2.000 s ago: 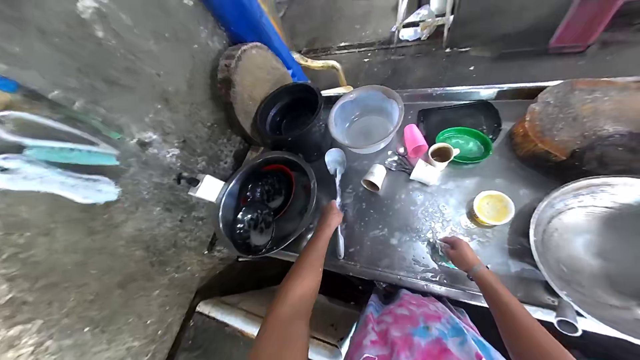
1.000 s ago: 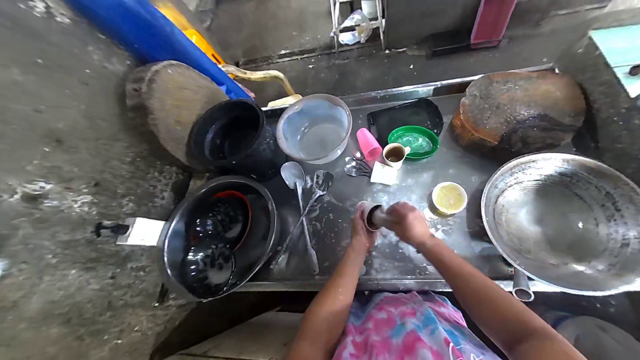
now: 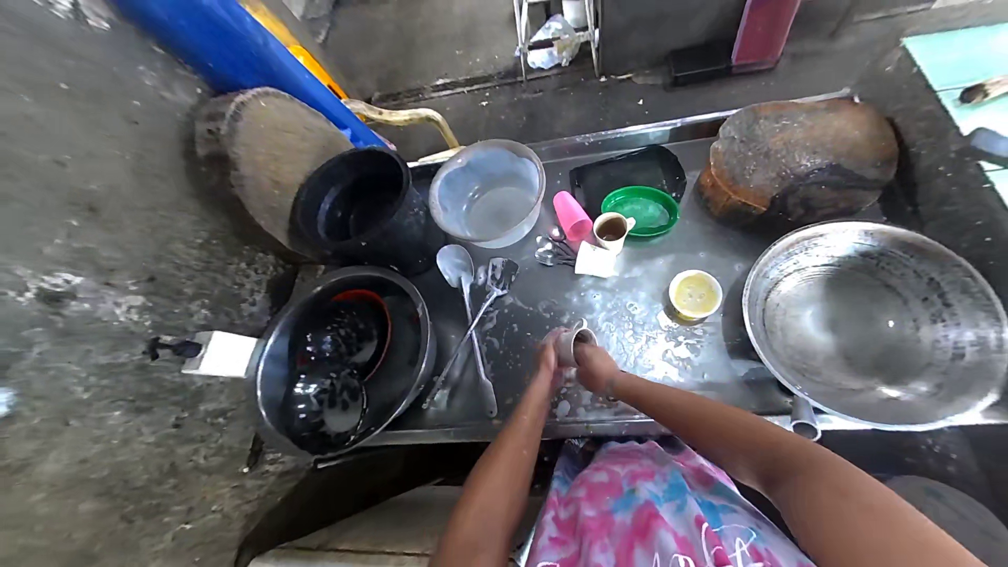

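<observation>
Near the front of a wet steel counter, my left hand (image 3: 551, 356) holds a light-coloured cup (image 3: 568, 346) tilted on its side. The fingers of my right hand (image 3: 594, 364) reach into the cup's mouth; whether they hold a scrubber inside is hidden. Left of the hands, a ladle (image 3: 455, 266) and a slotted turner (image 3: 502, 276) lie with crossed handles. Beyond them are a white cup (image 3: 596, 260), a mug with brown liquid (image 3: 613, 228), a pink tumbler (image 3: 572, 214) and several spoons (image 3: 551, 250). A small tub with yellowish suds (image 3: 695, 294) stands to the right.
A basin with dark, wet dishes (image 3: 425, 339) stands at the left, below a black pot (image 3: 358, 205) and a translucent tub (image 3: 488, 197). Behind are a green dish (image 3: 654, 201) and a black tray (image 3: 587, 185). A large metal pan (image 3: 874, 323) and a wooden block (image 3: 811, 157) occupy the right.
Two seconds ago my left hand was on the ladle and the cup stood on the counter. Now the cup is in my left hand, with my right hand at its mouth. The turner now lies across the ladle.
</observation>
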